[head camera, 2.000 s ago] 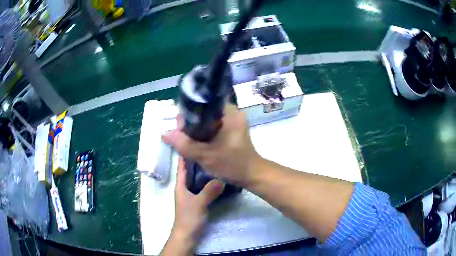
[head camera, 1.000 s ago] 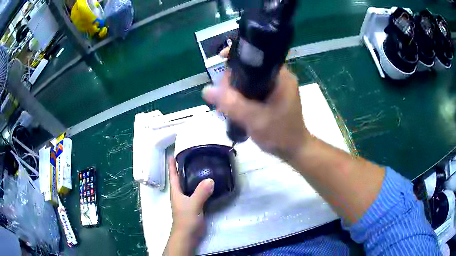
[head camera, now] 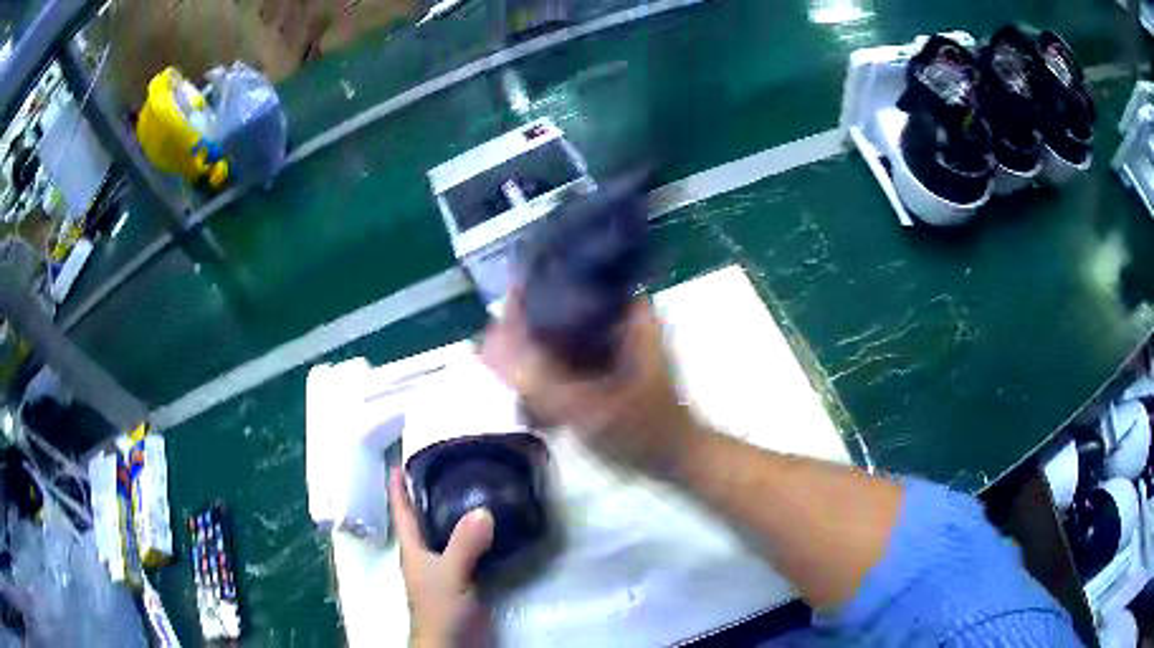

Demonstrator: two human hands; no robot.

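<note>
A white dome camera housing (head camera: 453, 403) with a bent wall bracket (head camera: 339, 446) lies on the white mat (head camera: 709, 532). Its glossy black front cover (head camera: 478, 487) faces me. My left hand (head camera: 443, 563) holds the unit from the near side, thumb on the black cover. My right hand (head camera: 605, 395) is wrapped around the thick black electric screwdriver (head camera: 585, 272), held above the mat to the right of the unit. The screwdriver and hand are blurred. The bit is not visible, hidden or lost in blur.
The open-topped screw feeder (head camera: 513, 190) stands beyond the mat, partly behind the screwdriver. Unfinished camera units (head camera: 949, 139) stand at the upper right. White and black units (head camera: 1114, 506) lie at the lower right. Cartons (head camera: 130, 506), a remote control (head camera: 213, 570) and clear plastic are at the left.
The screwdriver was over the mat's near part, then rose off the camera's right edge; now it is held beside and beyond it. The black front has come into view. The head view has shifted.
</note>
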